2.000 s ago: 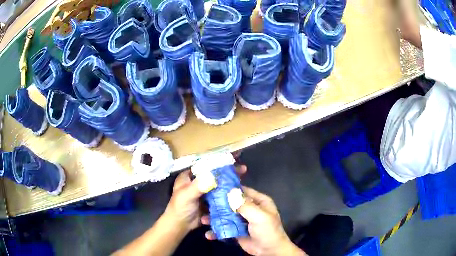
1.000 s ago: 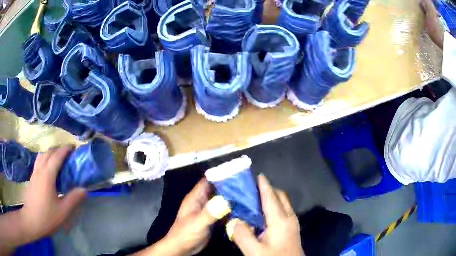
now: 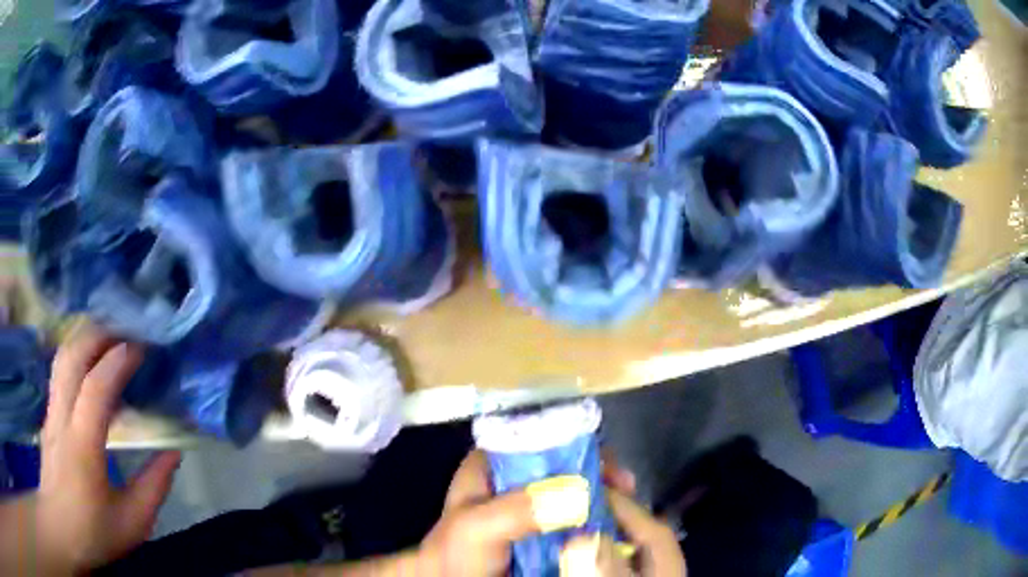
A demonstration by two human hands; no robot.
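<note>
A blue denim boot with a pale bumpy sole (image 3: 539, 428) is upright in front of me, sole end up, at the bench edge. My left hand (image 3: 479, 527) holds it from the left, with a yellow cap on the thumb. My right hand (image 3: 645, 535) holds it from the right; its capped thumb lies on the shaft. The lower shaft is cut off by the picture's edge. A loose off-white cup sole (image 3: 366, 383) with a dark central hole lies at the bench edge to the left.
Denim boots (image 3: 581, 242) stand in rows on the tan bench (image 3: 496, 355). Another person's hand (image 3: 85, 451) is at the left beside a lying boot (image 3: 214, 394). A blue stool (image 3: 862, 389) and a person's pale sleeve (image 3: 978, 366) are at the right.
The view has moved closer to the bench. My hands have shifted along the held boot, my left thumb now across its shaft. The other person's hand has moved off the boot at the left.
</note>
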